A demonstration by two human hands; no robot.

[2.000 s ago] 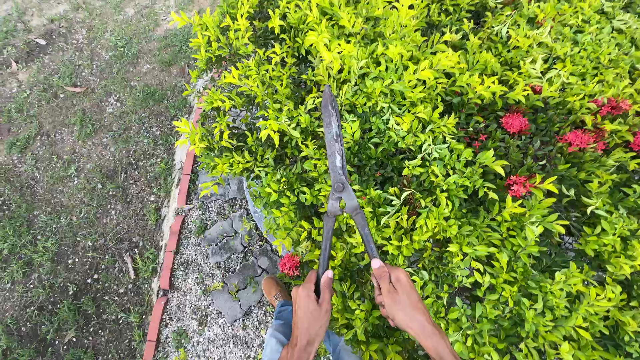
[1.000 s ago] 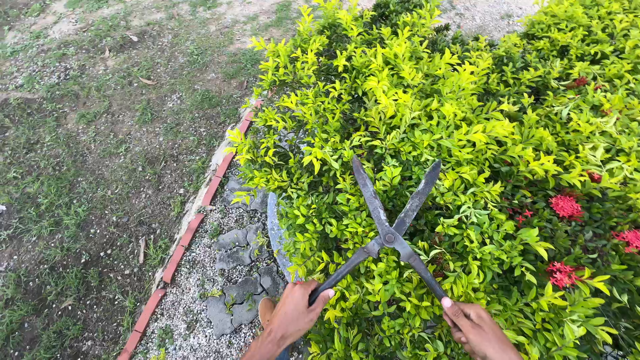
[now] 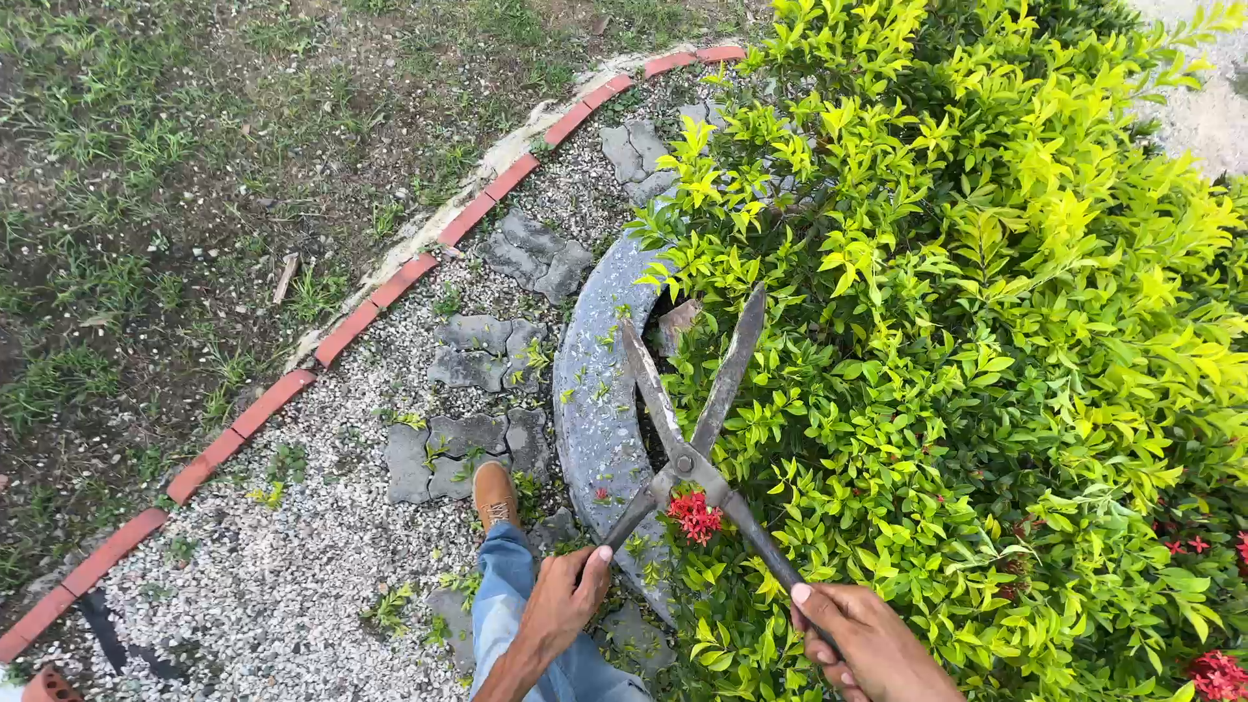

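Note:
My left hand (image 3: 565, 600) grips the left handle of a pair of metal hedge shears (image 3: 685, 462). Around the right handle my right hand (image 3: 858, 639) is closed. The blades stand apart in a narrow V, pointing away from me. The left blade lies over the curved concrete planter rim (image 3: 597, 390), the right one over the edge of a leafy yellow-green shrub (image 3: 926, 390). A red flower cluster (image 3: 694, 517) shows just below the pivot, between the handles.
Grey interlocking pavers (image 3: 478, 439) lie in white gravel (image 3: 322, 565) left of the rim. A curved edging of red bricks (image 3: 395, 281) separates the gravel from patchy grass (image 3: 146, 195). My brown shoe (image 3: 494, 495) is beside the rim.
The blades were together two seconds ago, wide apart one second ago, and are at a narrower angle now. The shears have moved from over the shrub to its left edge. The view has shifted left.

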